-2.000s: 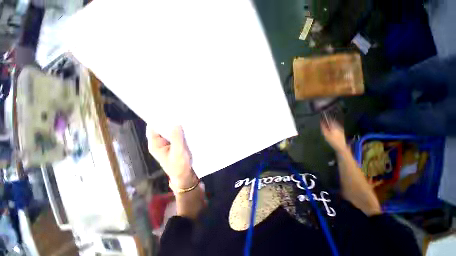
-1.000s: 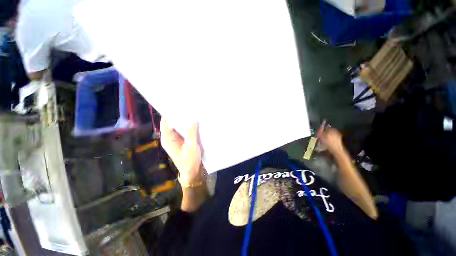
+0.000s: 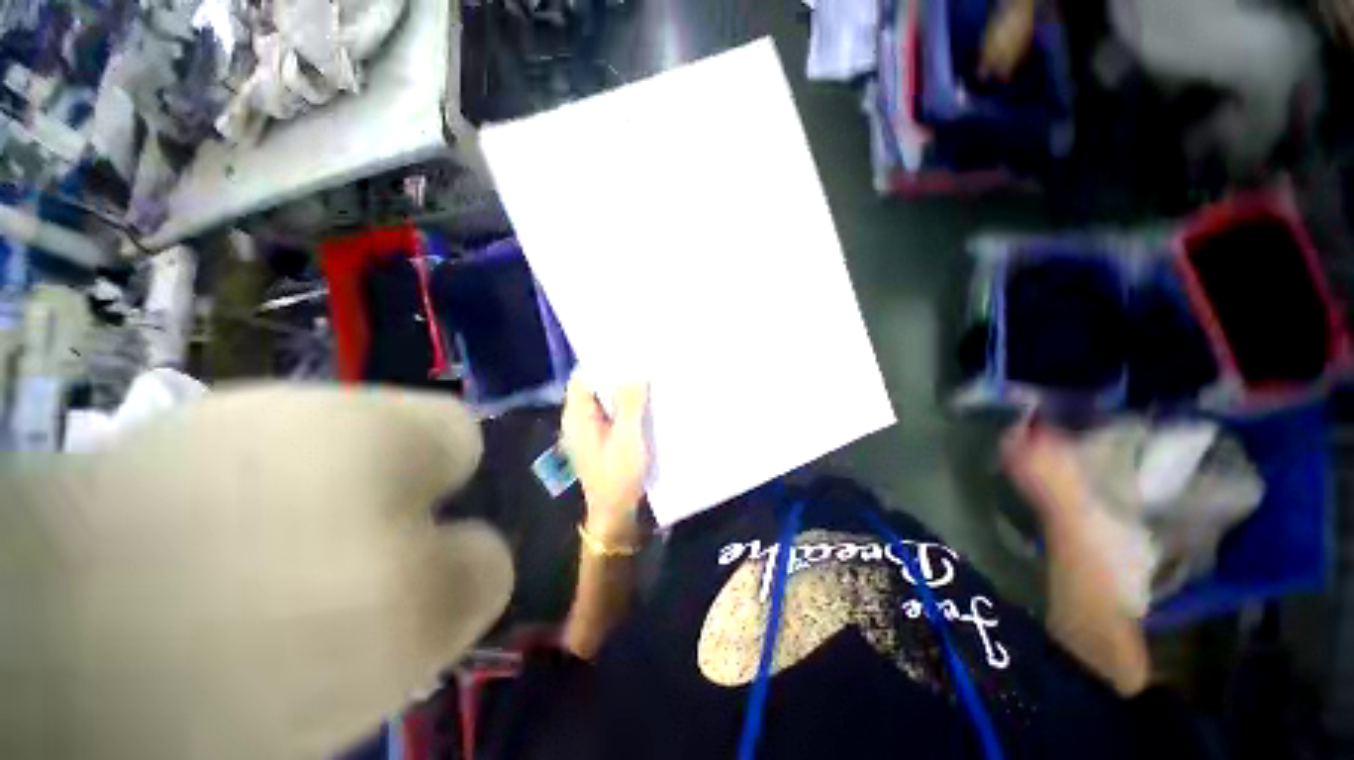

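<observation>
A large white sheet, blank on the side that shows, is held out in front of my body. My left hand is shut on its lower left edge, thumb on the white face. My right hand hangs at the right, apart from the sheet. It is blurred, and whether it holds anything cannot be told.
A large blurred beige rounded shape fills the lower left, very close. Cloth lies on a pale table at upper left. Red and blue crates stand left. More crates and a blue crate with pale cloth stand right.
The sheet sits lower and looks smaller, with its far edge now in view. The surroundings have changed to crates and a cloth-covered table. The beige shape has appeared at left.
</observation>
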